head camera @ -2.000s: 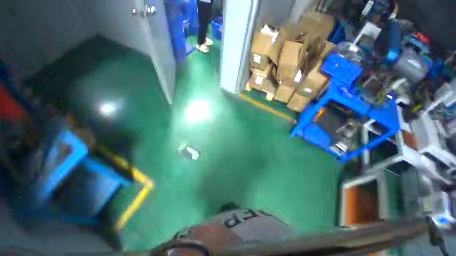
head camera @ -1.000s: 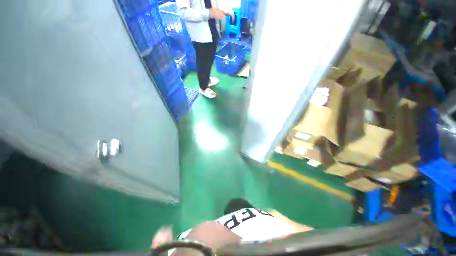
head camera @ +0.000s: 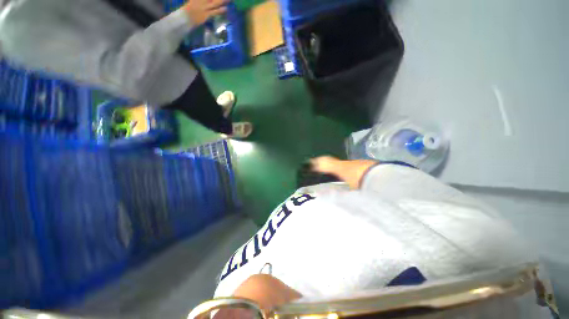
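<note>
My right hand (head camera: 329, 166) is small and blurred near the middle, reaching out from a pale sleeve with a dark band at the wrist. A dark shape is beside its fingers; I cannot tell if it is held. My left hand is not in view. A clear water jug with a blue cap (head camera: 412, 142) lies just beyond my right forearm, by the grey wall. A tall wall of blue plastic crates (head camera: 150, 199) fills the left side.
A person in a grey sleeve (head camera: 137, 68) stands at the upper left. A blue crate (head camera: 115, 124) holds bright green items. A large black-lined container (head camera: 355, 93) stands by the grey wall (head camera: 499, 75). Blue bins and cardboard (head camera: 266, 28) are at the top. Green floor (head camera: 274, 118) runs between.
I have moved through the doorway; the door and carton stack are out of view. The person and blue crates are much nearer. The water jug and my right forearm have come into view.
</note>
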